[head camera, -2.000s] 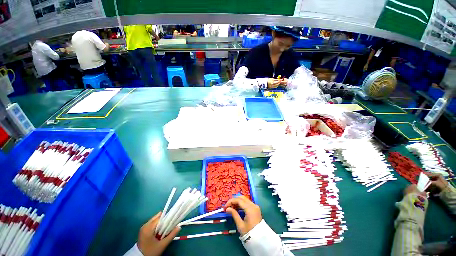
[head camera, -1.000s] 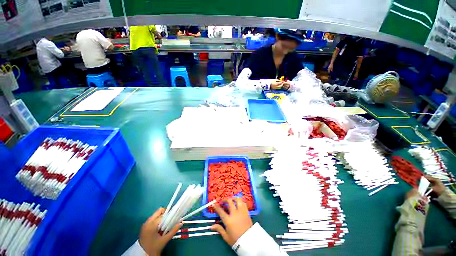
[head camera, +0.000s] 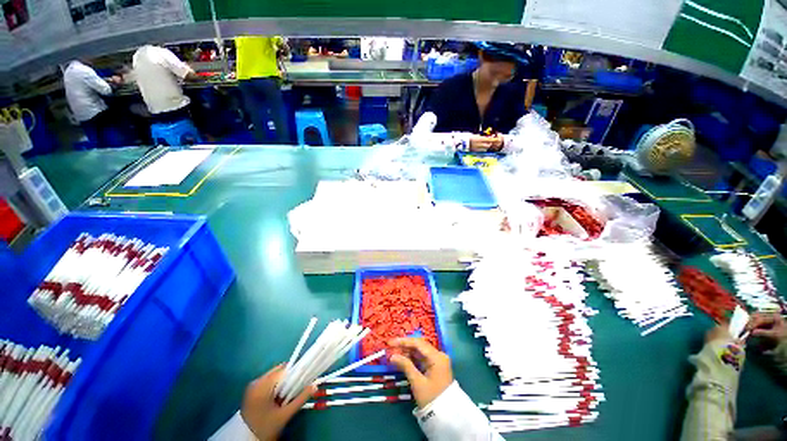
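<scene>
My left hand (head camera: 269, 403) holds a fanned bunch of white tubes (head camera: 321, 355) at the lower middle. One tube sticks out to the right, its far end close to my right fingertips. My right hand (head camera: 423, 372) is at the front right corner of the small blue parts tray (head camera: 356, 323), with thumb and fingers pinched; whether they hold a red piece is too small to tell. Loose red pieces (head camera: 397, 308) fill the tray. A few tubes with red parts (head camera: 367, 400) lie on the green table between my hands.
A deep blue tote (head camera: 185, 288) with stacked red-and-white tubes is at left. A long tube pile (head camera: 526, 327) lies right of the tray. A pale carton (head camera: 380, 261) stands behind it. A neighbour's hands (head camera: 733, 332) are at far right; a person (head camera: 475, 103) sits opposite.
My right hand was spread over the tray front and lower tubes; its fingers are now pinched near the protruding tube's end. Several tubes lie below the tray, more than two seconds ago.
</scene>
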